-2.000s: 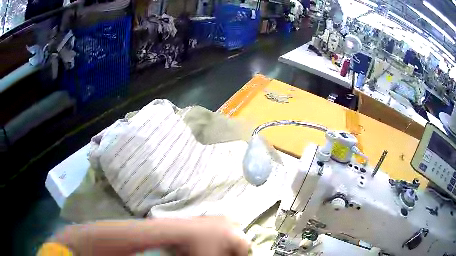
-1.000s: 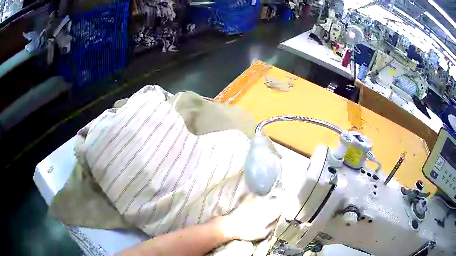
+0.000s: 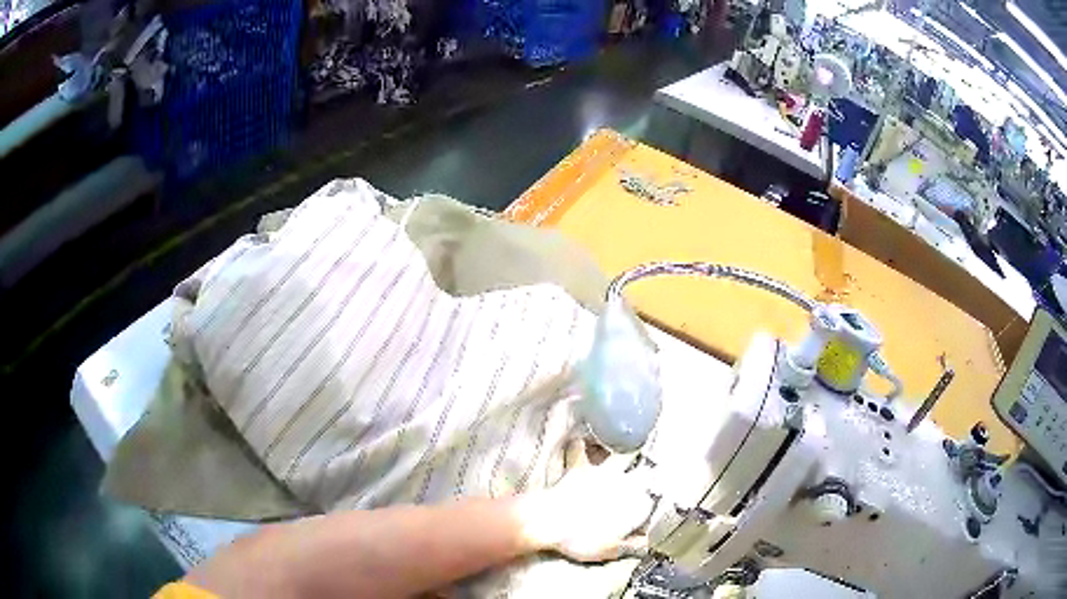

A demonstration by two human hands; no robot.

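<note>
A khaki garment (image 3: 193, 451) with off-white striped lining (image 3: 339, 339) lies spread on the white machine table (image 3: 111, 386). My left hand (image 3: 591, 509) rests on the cloth beside the needle area of the cream-white sewing machine (image 3: 866, 503). The hand is overexposed by the lamp (image 3: 624, 386), and its fingertips are hard to make out, so its grip cannot be told. The forearm comes in from the bottom left. My right hand is not in view. The presser foot is largely hidden.
An orange-tan board (image 3: 725, 246) with a small scrap pile (image 3: 655, 190) adjoins the machine table. The gooseneck arm curves behind the machine head. A control panel (image 3: 1035, 392) is at the right edge. Blue crates (image 3: 217, 105) stand across the aisle. Other machines stand at the upper right.
My left hand has moved from the bottom, where it was blurred, up and right to the cloth by the needle area. The lining beside it has flattened. The camera view has shifted slightly.
</note>
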